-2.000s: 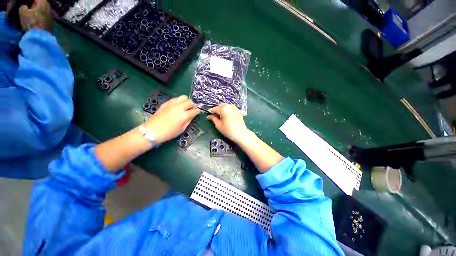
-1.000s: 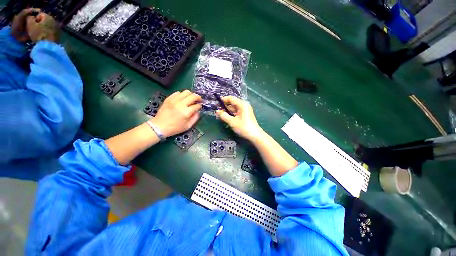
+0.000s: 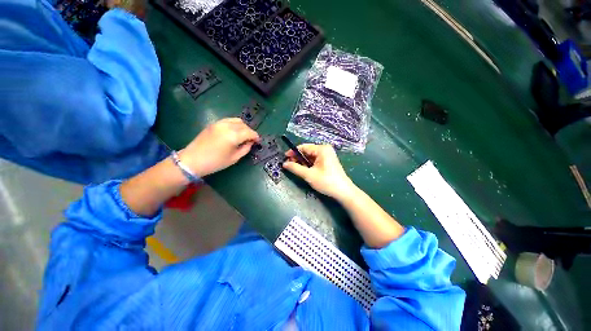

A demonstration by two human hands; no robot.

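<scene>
My left hand [image 3: 223,146] has its fingertips on the left edge of a dark plastic housing [image 3: 264,150]. My right hand [image 3: 324,170] grips a thin black pen-like tool [image 3: 293,149] just right of it. Another housing [image 3: 274,170] with round holes lies directly below, close to or touching the first. Two more housings lie up and left, one near my left fingers [image 3: 253,112] and one farther off [image 3: 201,82]. The tool's lower end is hidden by my right fingers. A white sheet with rows of dark dots [image 3: 324,262] lies nearest my body.
A clear bag of black rings [image 3: 334,110] and a black compartment tray [image 3: 272,83] lie beyond my hands. Slanting white strips [image 3: 453,216], a cream roll [image 3: 535,271] and small metal bits [image 3: 485,317] are right. A neighbour's blue sleeve [image 3: 126,77] is left.
The view has shifted, so the bag and tray appear farther right. My hands have moved from the bag's near edge down beside the loose housings, with the held housing now close to another.
</scene>
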